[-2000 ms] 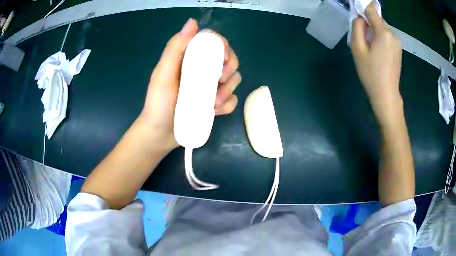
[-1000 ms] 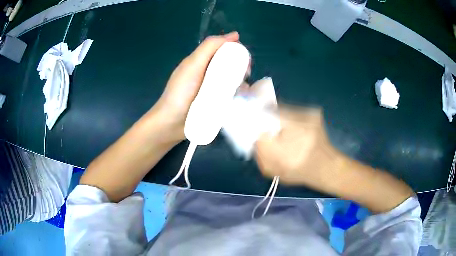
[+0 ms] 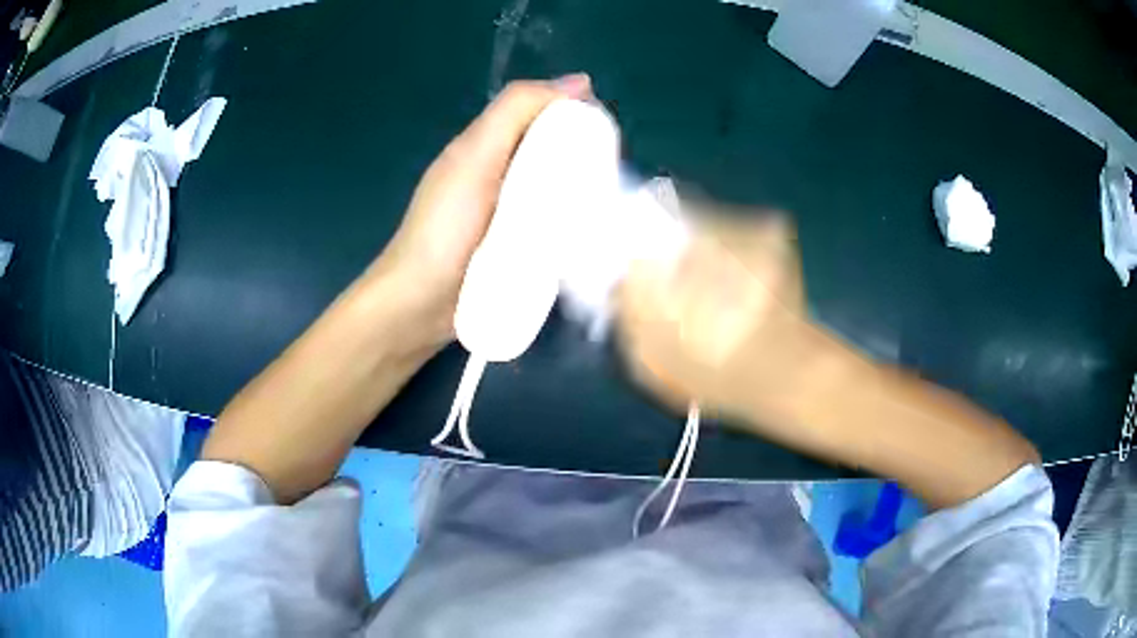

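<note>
My left hand (image 3: 455, 206) holds a white corded unit (image 3: 521, 249) upright and slightly tilted, its broad face towards me. Its cord loop (image 3: 461, 411) hangs from the lower end. My right hand (image 3: 717, 312), blurred, holds a white wiping cloth (image 3: 617, 249) against or close to the unit's right side. Whether they touch is hidden by blur. A second unit lies on the worktop under my right hand, mostly hidden. Its cord (image 3: 680, 467) hangs over the front edge.
A crumpled white wipe (image 3: 964, 214) lies at right on the dark green worktop (image 3: 312, 162). A folded white cloth (image 3: 141, 206) lies at left. A squarish pale bottle (image 3: 829, 40) stands by the rail (image 3: 997, 77). Another white cloth (image 3: 1118, 218) is at the far right edge.
My right hand has come from the bottle area at upper right to the held unit, bringing the cloth. The held unit has shifted right and tilted. The crumpled wipe now shows at right.
</note>
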